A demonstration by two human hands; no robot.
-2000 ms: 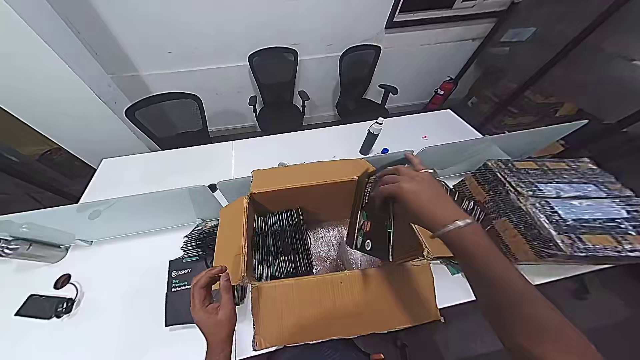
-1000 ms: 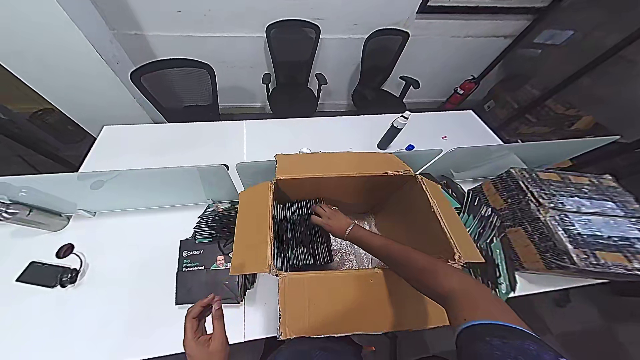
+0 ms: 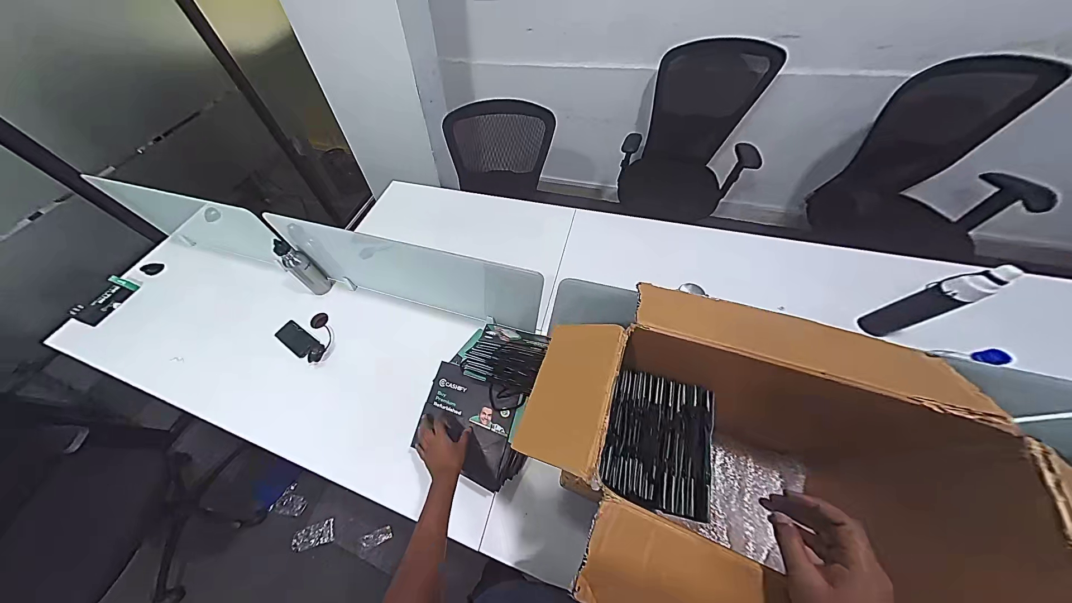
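My left hand [image 3: 442,448] rests with spread fingers on the top one of a stack of black printed paper bags [image 3: 481,419], left of the cardboard box. Over the inside of the open cardboard box [image 3: 712,322] is my right hand [image 3: 825,544], fingers apart and nothing in them. Inside the box, a tight row of black flat packets [image 3: 659,444] stands on edge against the left wall. Bubble wrap [image 3: 745,494] lies on the box floor to the right of that row. Another pile of dark and green packets [image 3: 507,356] sits behind the stack.
Glass dividers [image 3: 410,268] cross the white desk [image 3: 360,419]. A metal bottle [image 3: 301,266] and a phone-like black device [image 3: 299,340] with a cable are at the left. A black and white bottle [image 3: 938,301] lies behind the box. Mesh chairs [image 3: 712,109] line the wall.
My right hand has come off the row of packets and moved right, over the bubble wrap. My left hand is now on the stack. The view has swung left.
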